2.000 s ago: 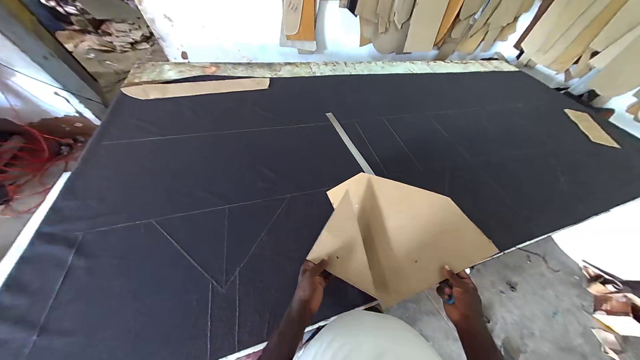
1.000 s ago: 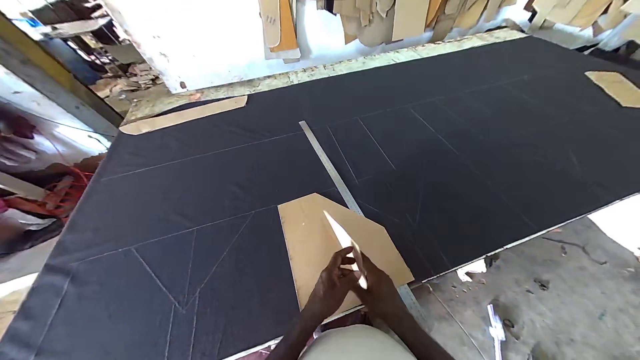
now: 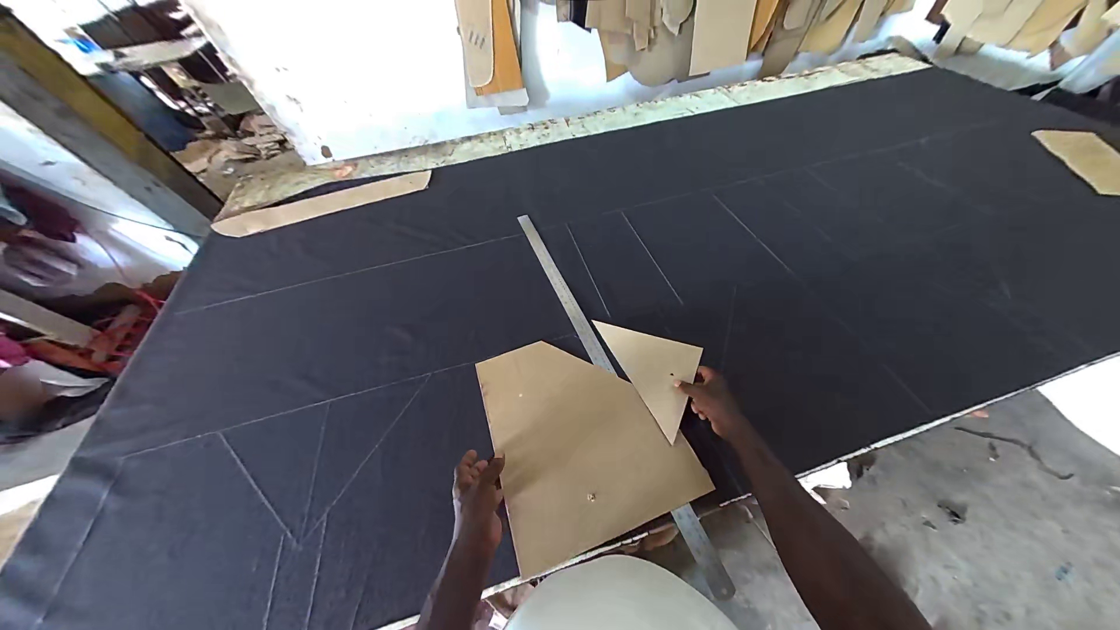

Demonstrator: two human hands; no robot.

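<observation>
My right hand (image 3: 713,401) pinches a small triangular piece of brown card (image 3: 652,363) by its right side; the piece overlaps the right part of a larger card pattern piece (image 3: 577,455). That larger piece lies at the near edge of the dark cloth (image 3: 394,324), over a long metal ruler (image 3: 560,284) whose two ends stick out. At the larger piece's left edge is my left hand (image 3: 479,490), fingers partly curled; whether it grips the edge is unclear. Chalk lines run across the cloth on both sides of the ruler.
A curved card strip (image 3: 324,206) lies at the cloth's far left, another card piece (image 3: 1081,159) at the far right. Many card patterns (image 3: 652,44) hang on the white wall behind. Scraps and a bent cord (image 3: 1019,446) are on the floor beyond the near edge.
The small card piece has moved right and now shows its flat face, held in my right hand alone. My left hand has moved away from it to the larger piece's left edge.
</observation>
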